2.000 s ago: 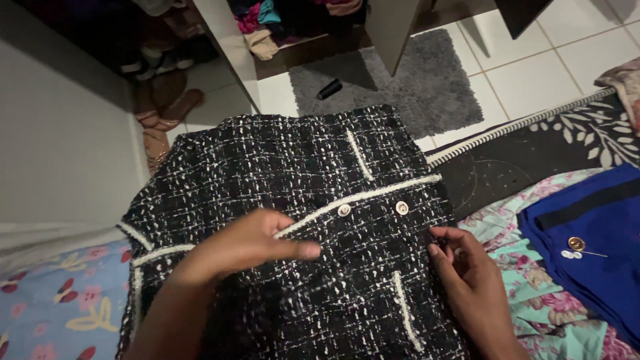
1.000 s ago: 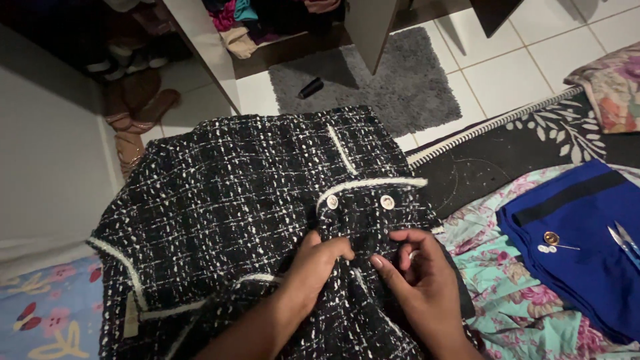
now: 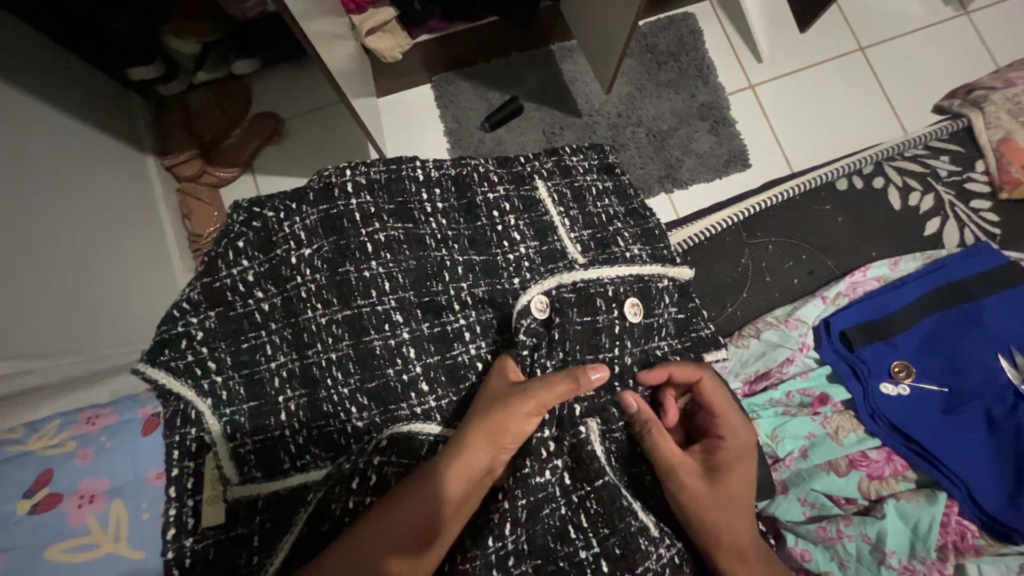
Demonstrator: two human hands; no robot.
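A black and white tweed jacket (image 3: 384,264) with cream braid trim lies spread out before me. My left hand (image 3: 520,408) grips the jacket's front edge below the trim, its thumb on top and its fingers hidden under the fabric. Close by on the right is my right hand (image 3: 692,432), thumb and fingers curled near one another at the cloth; whether they pinch something small is unclear. Just above the hands, one metal button (image 3: 540,306) sits beside the curved trim and another metal button (image 3: 633,310) is farther right.
On folded blue fabric (image 3: 920,432) at right lie a gold-toned button (image 3: 902,370), small white buttons (image 3: 894,389), a needle or pin (image 3: 928,387) and partly visible scissors (image 3: 1012,370). Beyond the jacket are a grey rug (image 3: 680,104), a black object (image 3: 502,114) and sandals (image 3: 232,148).
My left hand has gone from hovering over the jacket to gripping its front edge, which is now lifted and bunched. My right hand has moved from the jacket's right side to beside the left.
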